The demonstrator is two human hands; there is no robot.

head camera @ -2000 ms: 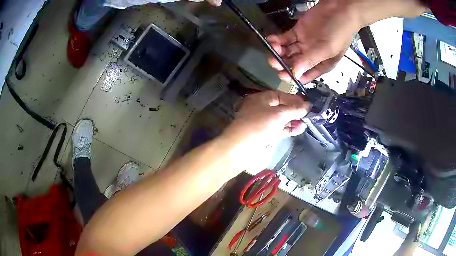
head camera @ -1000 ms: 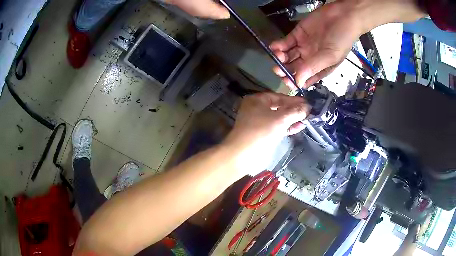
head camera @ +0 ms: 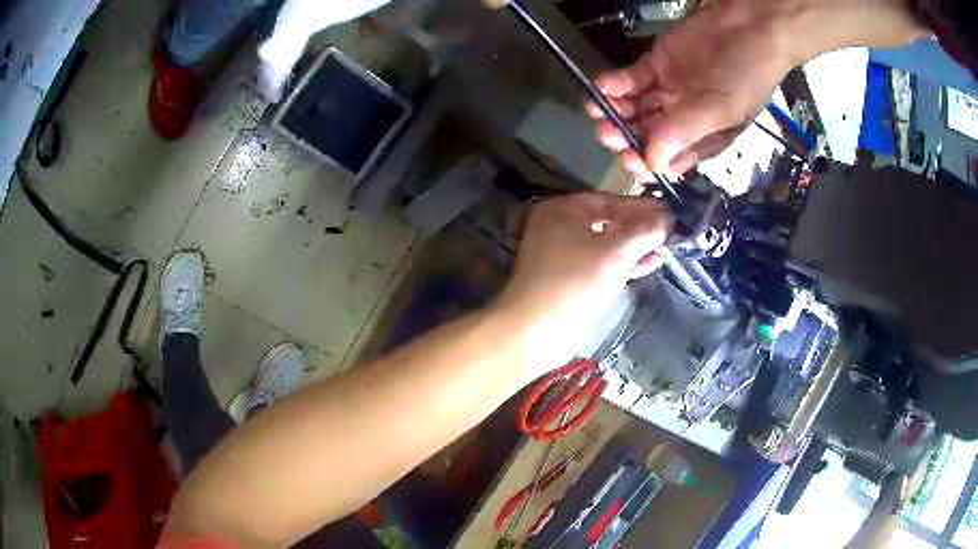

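Note:
My left hand (head camera: 595, 241) reaches in from the lower left, its fingertips pinched at a dark metal part (head camera: 699, 209) at the end of the sewing machine head. What lies between the fingertips is hidden. My right hand (head camera: 702, 91), dark red sleeve, comes from the upper right with its fingers around the thin dark shaft of a long screwdriver (head camera: 568, 67). The shaft slants down to the metal part, close by my left fingertips. Its upper end is cut off by the top edge. Bright metal parts (head camera: 692, 279) sit just below.
The grey machine housing (head camera: 885, 252) is at the right. Red-handled scissors (head camera: 562, 399) lie at the table edge, above a tool tray (head camera: 633, 504). Another person's jeans (head camera: 215, 27), a blurred white shape (head camera: 306, 38) and a foot pedal (head camera: 343, 113) are at upper left.
The other person's hand has left the screwdriver's upper end, and a white shape has appeared near the pedal. The shaft and my right hand have shifted slightly right. My left hand stays at the metal part.

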